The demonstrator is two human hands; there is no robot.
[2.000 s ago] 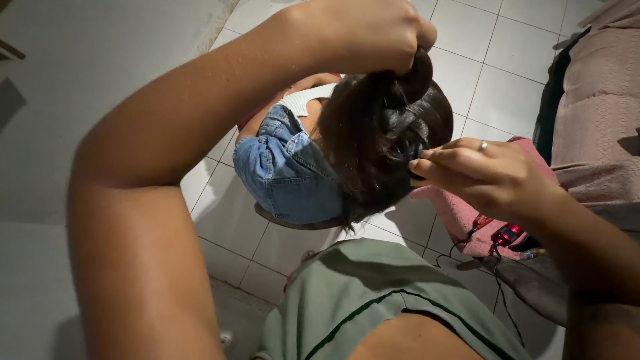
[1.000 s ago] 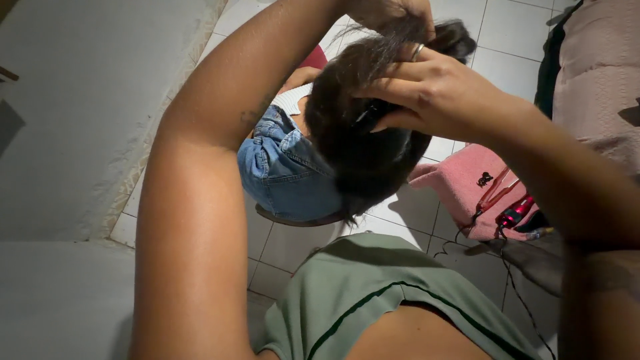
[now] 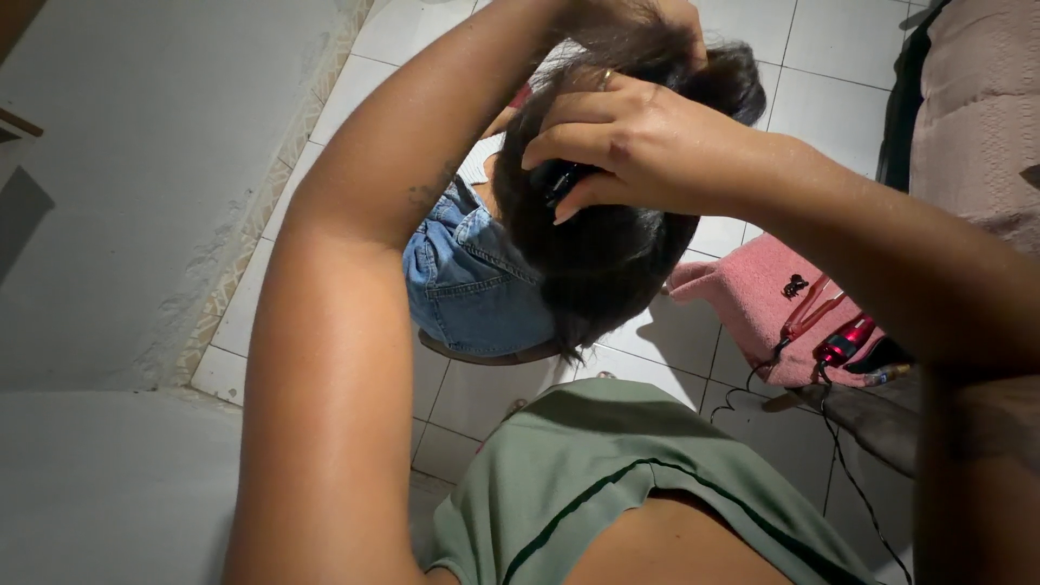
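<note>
A seated person in a blue denim garment (image 3: 487,280) has long dark hair (image 3: 605,260), seen from above. Raised at the top edge, my left hand (image 3: 666,20) grips a gathered lock of this hair, its fingers partly hidden by strands. My right hand (image 3: 621,134), with a ring on one finger, lies over the crown. Between its thumb and fingers is a black hair clip (image 3: 561,180), set against the hair. A looped bunch of hair (image 3: 735,85) sticks out to the right, behind my right wrist.
On a pink towel (image 3: 731,301) at the right lie small black clips (image 3: 795,285), a pink corded styling tool (image 3: 808,313) and a red-and-black corded device (image 3: 845,341). Cords (image 3: 853,479) hang toward the tiled floor. A pale cover (image 3: 975,106) is at upper right, a wall (image 3: 146,187) at left.
My right hand has moved from the hair's lower right side up over the crown. The lock in my left hand was bunched two seconds ago; loose strands now spread below that hand.
</note>
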